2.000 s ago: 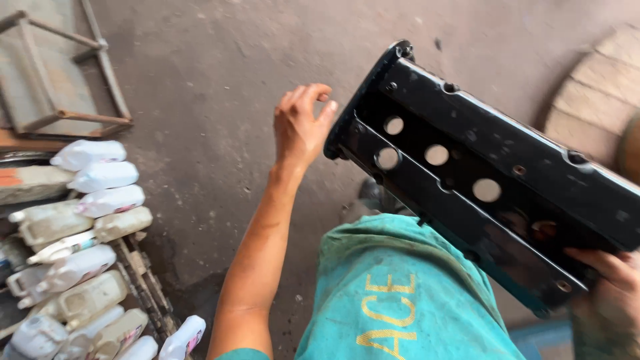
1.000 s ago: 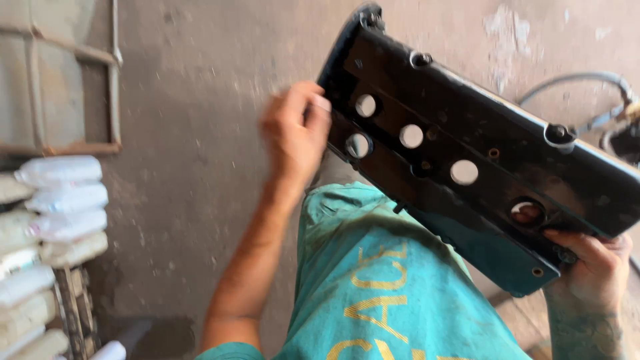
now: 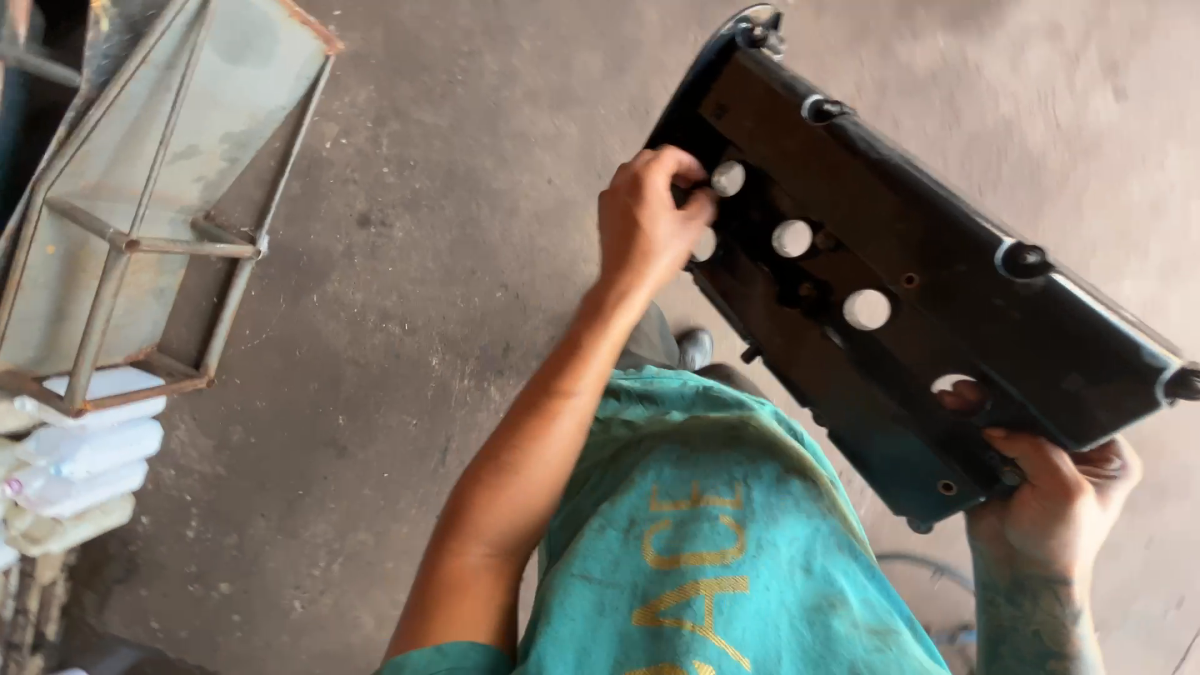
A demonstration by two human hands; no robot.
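Observation:
A glossy black engine valve cover (image 3: 900, 234) with a row of round holes is held up in front of me, slanting from upper left to lower right. My right hand (image 3: 1055, 497) grips its lower right end, thumb on the near face and some fingers behind, with a fingertip showing through one hole. At the cover's upper left end is my left hand (image 3: 661, 211), fingers curled, its thumb and forefinger close together beside the first holes. Blur and the curled fingers hide whether it pinches anything small or touches the cover.
A rusty metal frame (image 3: 192, 248) with sheet panels stands on the left. Below it lie several plastic bottles (image 3: 94, 445). A shoe (image 3: 695, 348) shows on the concrete floor (image 3: 403, 216) beneath me, and a thin hose (image 3: 923, 562) lies at the lower right.
My left hand, apart from the cover's left end two seconds ago, is now over its face by the holes. My right hand keeps its grip. The view has shifted.

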